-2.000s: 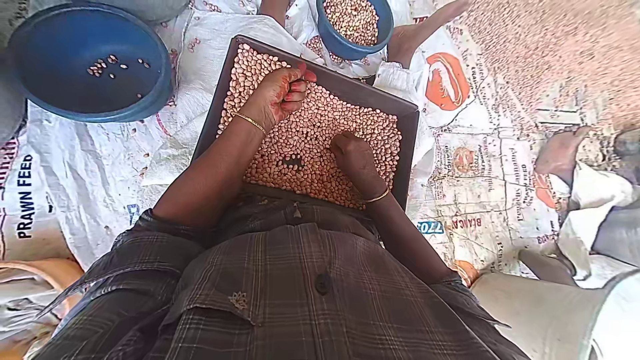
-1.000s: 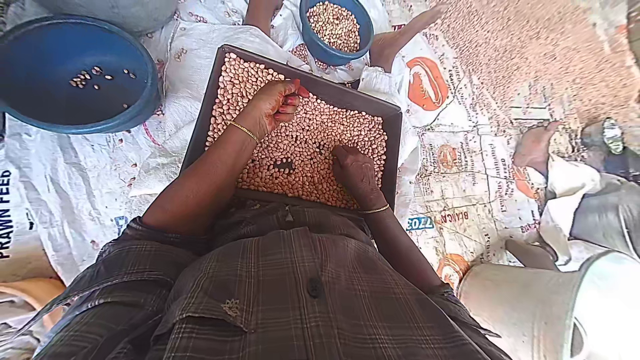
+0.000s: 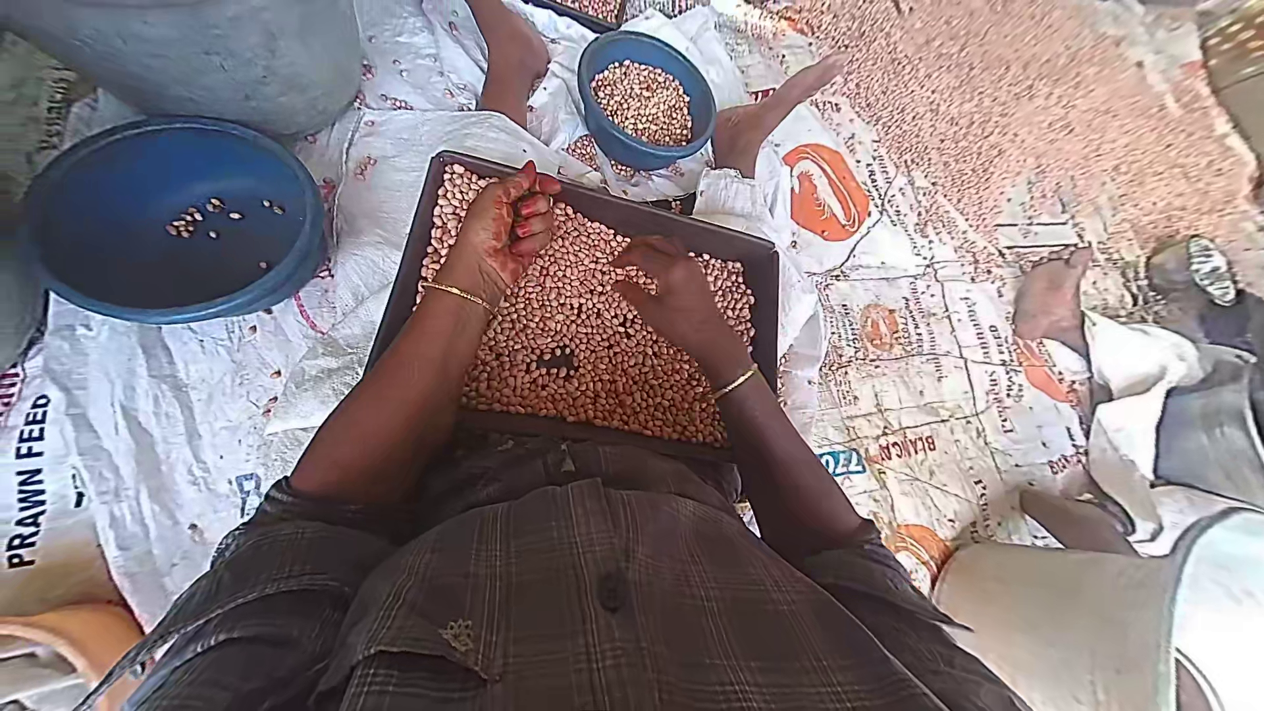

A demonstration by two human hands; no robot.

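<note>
A dark rectangular tray [image 3: 770,296] rests on my lap, spread with pinkish nuts or kernels [image 3: 592,375]. Over its far left part is my left hand [image 3: 506,225], palm turned up and fingers curled in; whether it holds kernels cannot be seen. My right hand [image 3: 671,291] hovers over or touches the kernels on the right side, its thumb and fingers bent and a little apart, with nothing visible between them. Each wrist wears a thin gold-coloured bangle. Dark patches of tray bottom show among the kernels near the middle.
A blue basin [image 3: 99,286] with several kernels stands at left, beside a large grey container [image 3: 237,59]. Beyond the tray, a smaller blue bowl [image 3: 647,153] of kernels sits between bare feet. Printed sacks [image 3: 889,395] cover the ground; kernels lie spread at upper right. A pale bucket [image 3: 1057,602] stands at lower right.
My right hand has moved away from my body over the tray, and its fingers have spread somewhat. My left hand stays curled over the far left part.
</note>
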